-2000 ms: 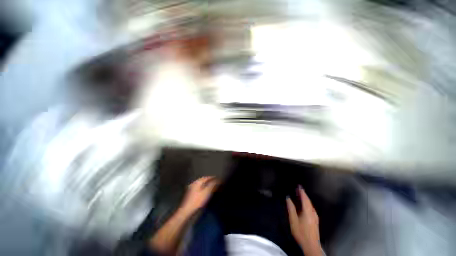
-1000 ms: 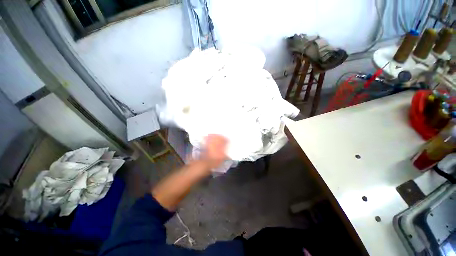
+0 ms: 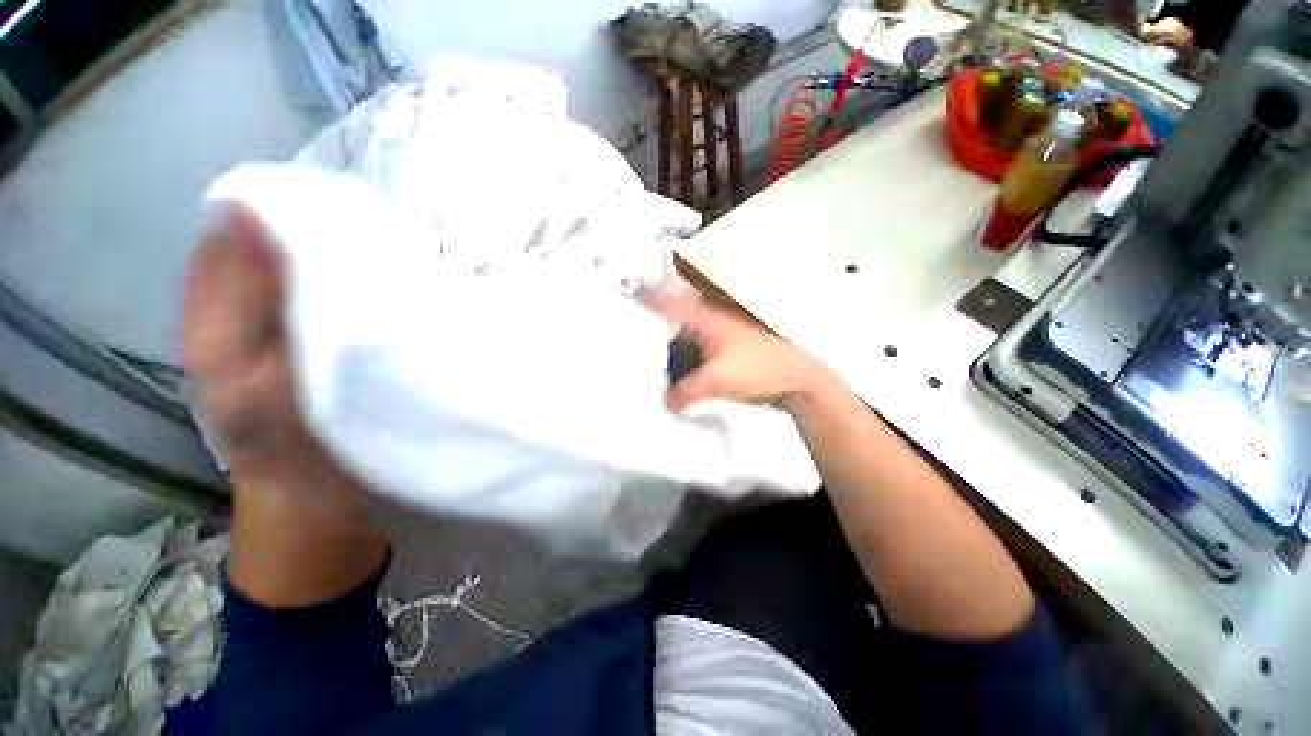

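A white garment [image 3: 475, 381] hangs between my two hands in front of the heap of white garments [image 3: 503, 173]; glare hides its seams. My left hand [image 3: 245, 338] is blurred at the garment's left end, with the cloth against its inner side. My right hand [image 3: 733, 352] is at the garment's right part, near the table's left edge, with thumb and fingers around the cloth. Where garment and heap meet is hard to tell in the glare.
The table [image 3: 805, 216] with the sewing machine bed [image 3: 1150, 374] stands at the right. A red basket [image 3: 978, 137] and a bottle [image 3: 1038, 180] are behind. A stool [image 3: 697, 130] stands at the back, more cloth [image 3: 122, 633] at lower left.
The view has turned right from one second ago, bringing in more of the machine. My left hand has moved from the heap to a lifted white garment, and my right hand has come in on it.
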